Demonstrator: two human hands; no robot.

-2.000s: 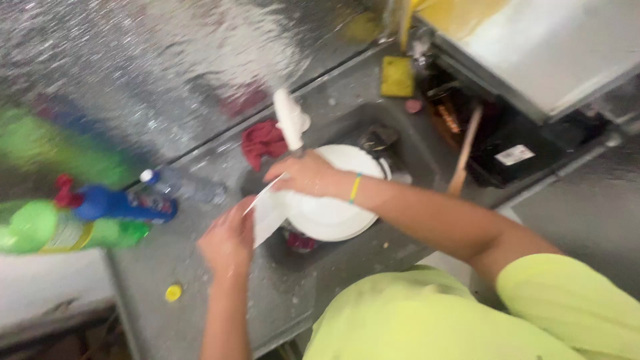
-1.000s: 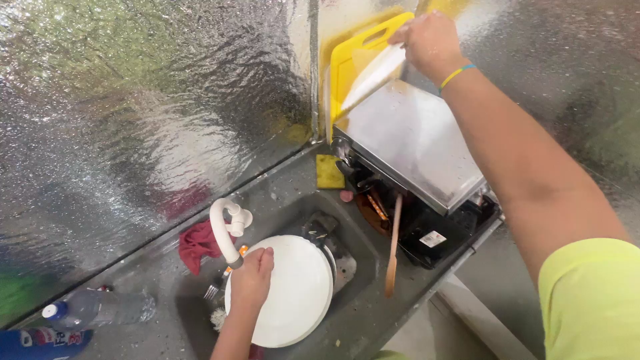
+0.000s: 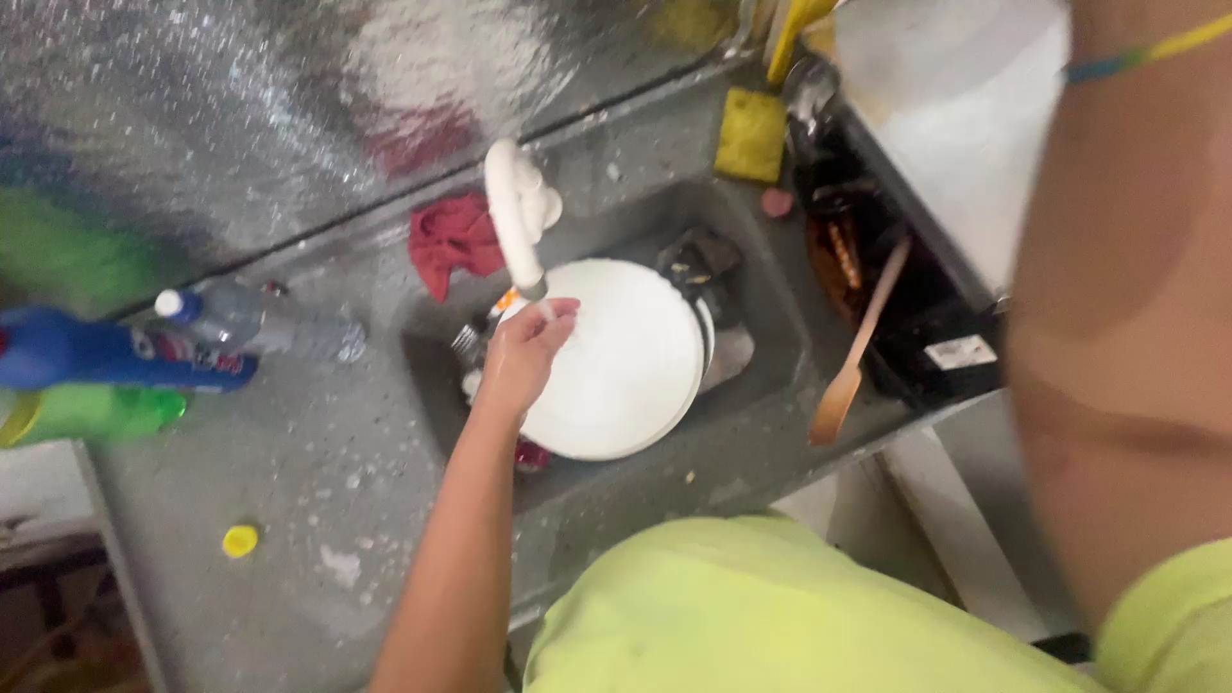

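Observation:
My left hand point(image 3: 527, 348) is under the spout of the white faucet point(image 3: 515, 217), over the left edge of a white plate point(image 3: 616, 375). Its fingers are bent under the water; whether they hold anything is unclear. The plate lies on top of other dishes in the grey sink point(image 3: 770, 318). A fork point(image 3: 466, 339) shows to the left of the plate, and a dark item point(image 3: 703, 260) sits at its upper right. My right forearm, with a yellow and blue band point(image 3: 1145, 60), reaches up the right side; the right hand is out of the frame.
A red cloth point(image 3: 454, 241) lies by the faucet, a yellow sponge point(image 3: 751, 135) behind the sink. A wooden spatula point(image 3: 847, 385) sticks out from black pans below a metal-topped surface point(image 3: 948, 106). Plastic bottles point(image 3: 241, 318) lie at left, and a yellow cap point(image 3: 240, 541) on the counter.
My right hand has left the view; one second ago it held a white flat item by the yellow board. My left hand remains by the faucet. The view has swung left.

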